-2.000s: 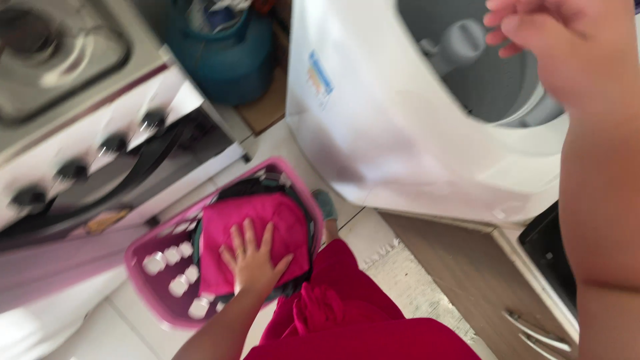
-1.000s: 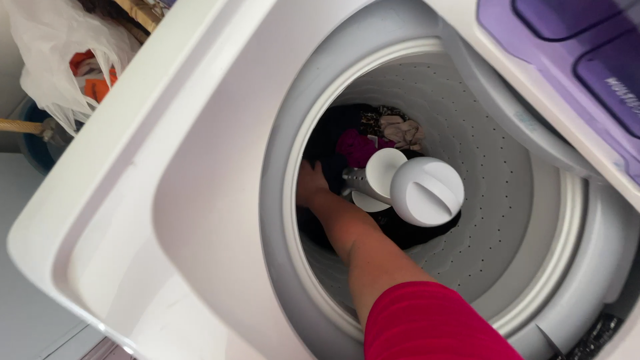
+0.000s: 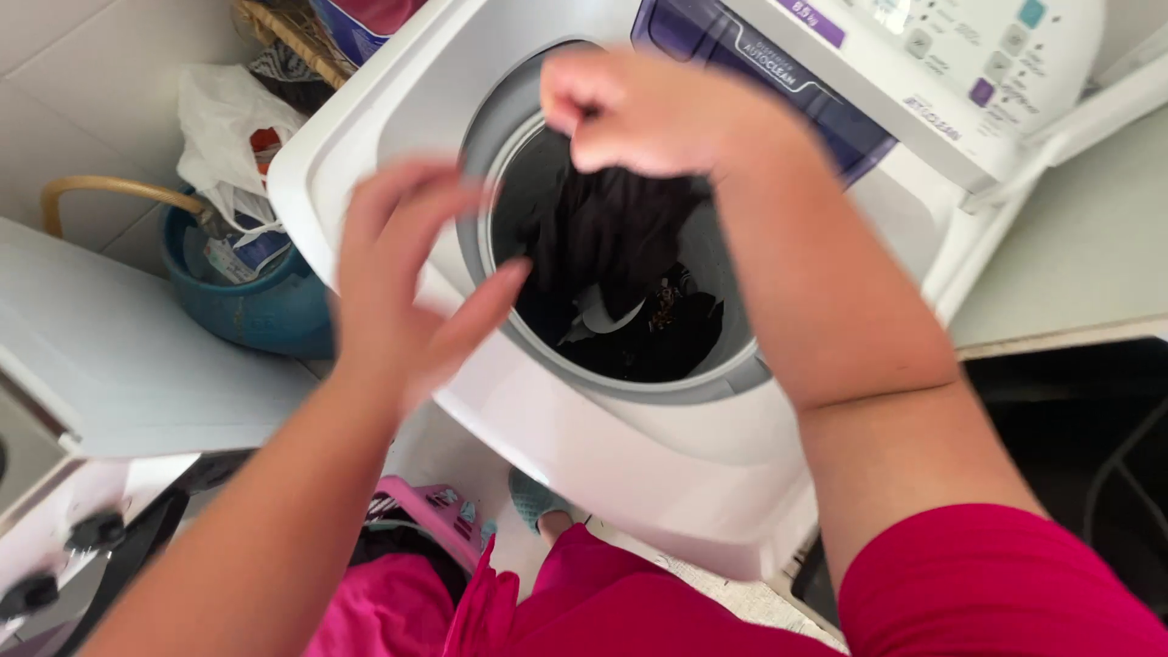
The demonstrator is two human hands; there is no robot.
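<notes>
Above the drum opening of the white top-loading washing machine (image 3: pixel 620 474), my right hand (image 3: pixel 630 114) grips a dark garment (image 3: pixel 611 228) that hangs down into the drum. My left hand (image 3: pixel 411 274), blurred, is over the left rim of the opening with its fingers apart and nothing in it. More dark clothes (image 3: pixel 657 351) lie at the drum's bottom around the pale agitator (image 3: pixel 611 312), which is partly hidden by the hanging garment. Low in the view stands a pink laundry basket (image 3: pixel 438 525) with a bright pink cloth (image 3: pixel 388 607) in it.
A blue gas cylinder (image 3: pixel 251 310) with a hose and a white plastic bag (image 3: pixel 219 137) are left of the machine. The stove (image 3: pixel 91 538) stands at lower left. The machine's control panel (image 3: pixel 967 73) is at upper right, a counter (image 3: pixel 1077 246) at the right.
One second ago a hand was deep in the drum among the clothes; now my right hand is above the opening with a dark garment. My left hand has come into view.
</notes>
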